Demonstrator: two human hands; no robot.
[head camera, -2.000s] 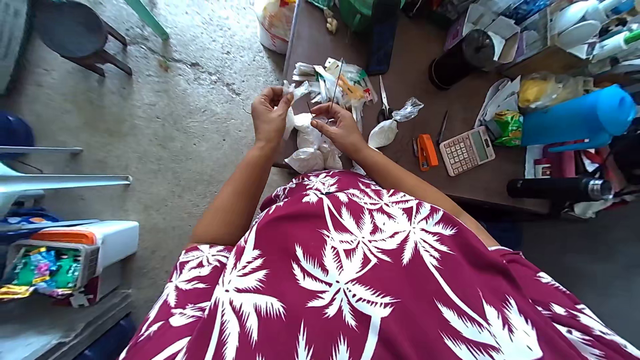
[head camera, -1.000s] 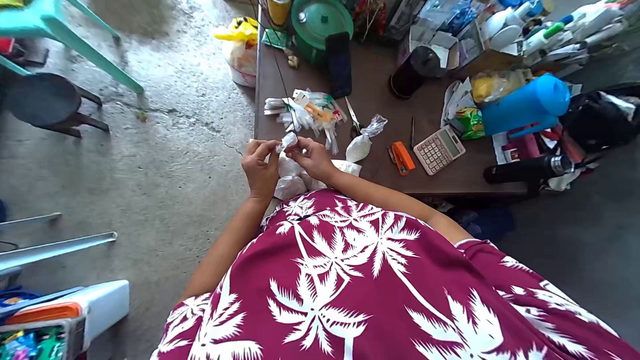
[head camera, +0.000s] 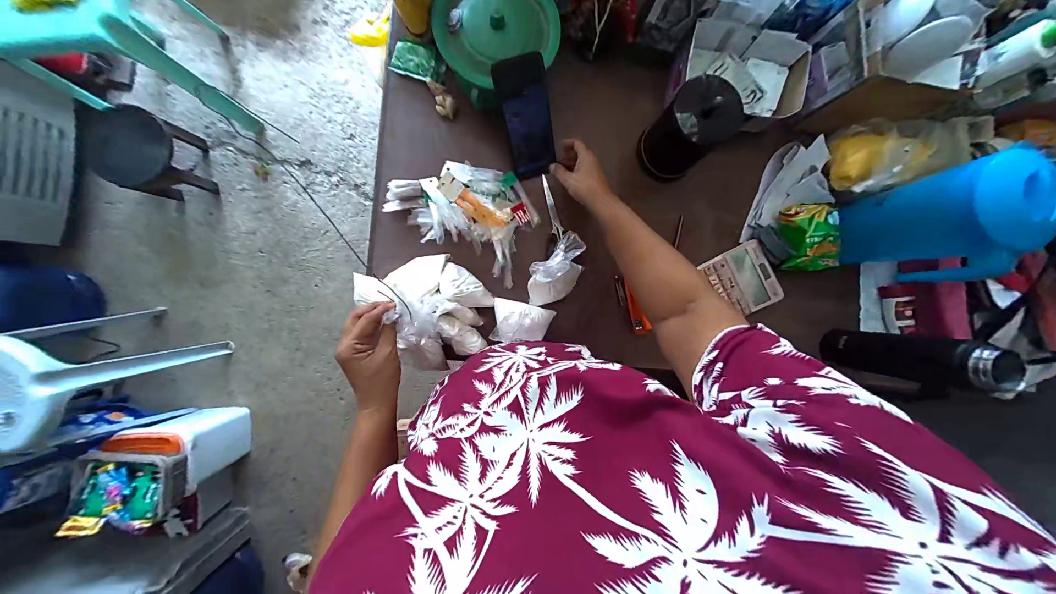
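Note:
My left hand (head camera: 369, 346) pinches the top of a small clear plastic bag (head camera: 419, 330) near the table's left edge. A thin dark cord crosses the view just over that hand. My right hand (head camera: 580, 172) is at the lower end of a black smartphone (head camera: 526, 120); whether its fingers grip the phone is unclear. Scissors (head camera: 551, 206) lie just below this hand, their handles partly hidden by a knotted bag of white powder (head camera: 554, 276). More white-filled bags (head camera: 450, 280) are heaped beside my left hand, and another bag (head camera: 521, 320) sits nearer my shirt. Empty plastic bags (head camera: 474, 206) lie beyond the heap.
A green lidded container (head camera: 497, 33) stands at the back of the brown table (head camera: 610, 256). To the right are a black canister (head camera: 685, 128), an orange cutter (head camera: 634, 307), a calculator (head camera: 742, 276), a blue pitcher (head camera: 932, 210) and a black flask (head camera: 916, 359).
My hands were together at a small white bag one second ago. Now my right hand has moved away, forward and right to the phone, while my left stays by the bags.

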